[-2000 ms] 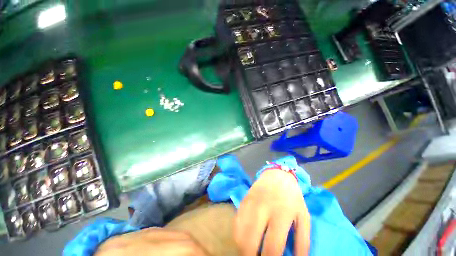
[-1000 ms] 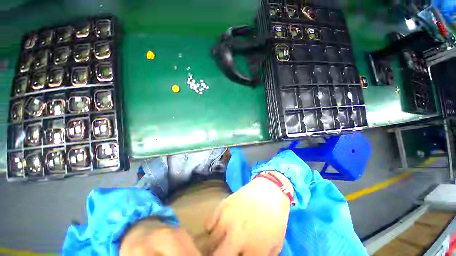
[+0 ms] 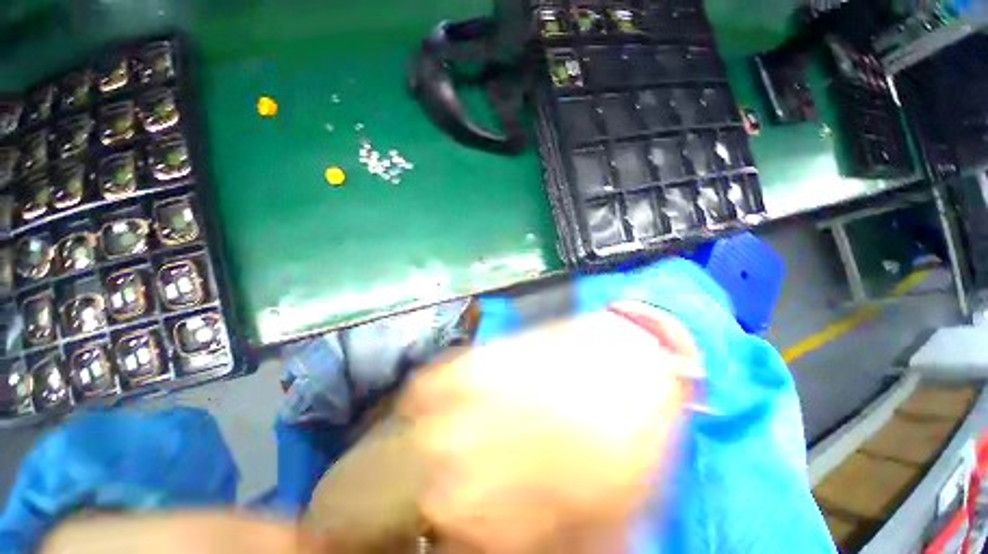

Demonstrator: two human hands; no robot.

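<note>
My right hand (image 3: pixel 542 422), with a red band at the wrist and a blue sleeve, is large and blurred at the lower middle, close to the camera. Its fingers point left and down; I cannot tell what it holds. My left hand (image 3: pixel 173 536) is cut off by the bottom edge, and its fingers cannot be made out. A small shiny spot shows below the right hand at the bottom edge, too unclear to name. Tan fabric or another surface lies behind the hands, blurred.
A filled tray of watch cases (image 3: pixel 230 292) is at left. Small silver-white parts (image 3: pixel 381 162) and two yellow blobs (image 3: pixel 335 175) lie on the green mat (image 3: pixel 325 238). Right are a black strap (image 3: pixel 439 92), stacked, mostly bare trays (image 3: pixel 639 162) and a blue stool (image 3: pixel 753 276).
The right hand has risen towards the camera and blurred. The left hand has moved left and down, mostly out of view. The bench view has shifted left and tilted.
</note>
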